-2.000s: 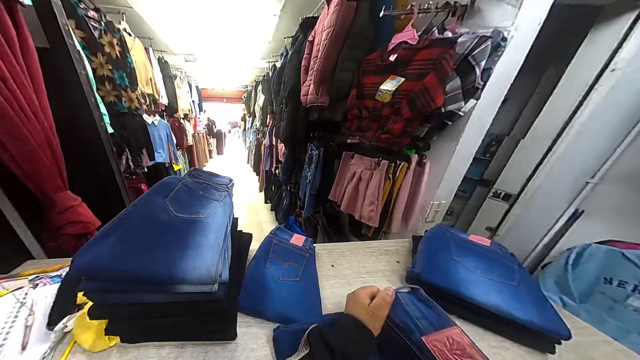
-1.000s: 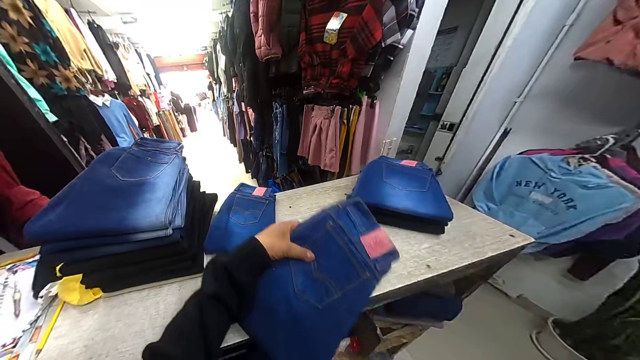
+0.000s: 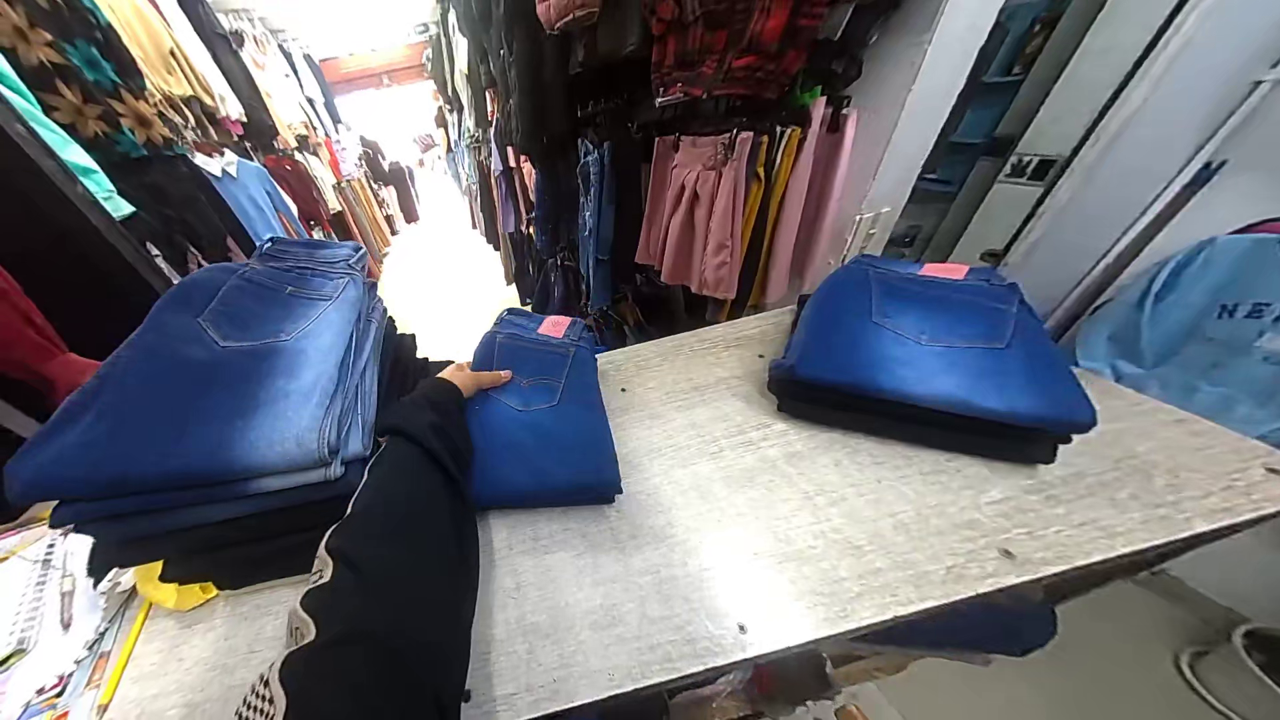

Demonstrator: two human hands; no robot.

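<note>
My left hand (image 3: 474, 379), in a black sleeve, rests at the left edge of a small pile of folded blue jeans (image 3: 545, 430), its thumb on the back pocket and its other fingers hidden. A pink patch marks the waistband. Left of the hand rises a tall stack of folded blue jeans (image 3: 200, 370) with black garments at its base. Farther right, another stack of folded blue jeans (image 3: 930, 330) with a pink patch lies on black trousers (image 3: 920, 430). My right hand is out of view.
The pale wooden counter (image 3: 700, 560) carries the piles. Papers (image 3: 50, 590), a yellow pencil (image 3: 125, 660) and a yellow cloth or bag (image 3: 175, 588) are at lower left. Clothes racks flank the aisle, pink skirts (image 3: 700, 210) among them. A light-blue garment (image 3: 1190, 310) is at far right.
A second ago my hand held the jeans with the pink patch above the counter's front; now it is at the small pile, left of there, and no jeans hang over the front edge.
</note>
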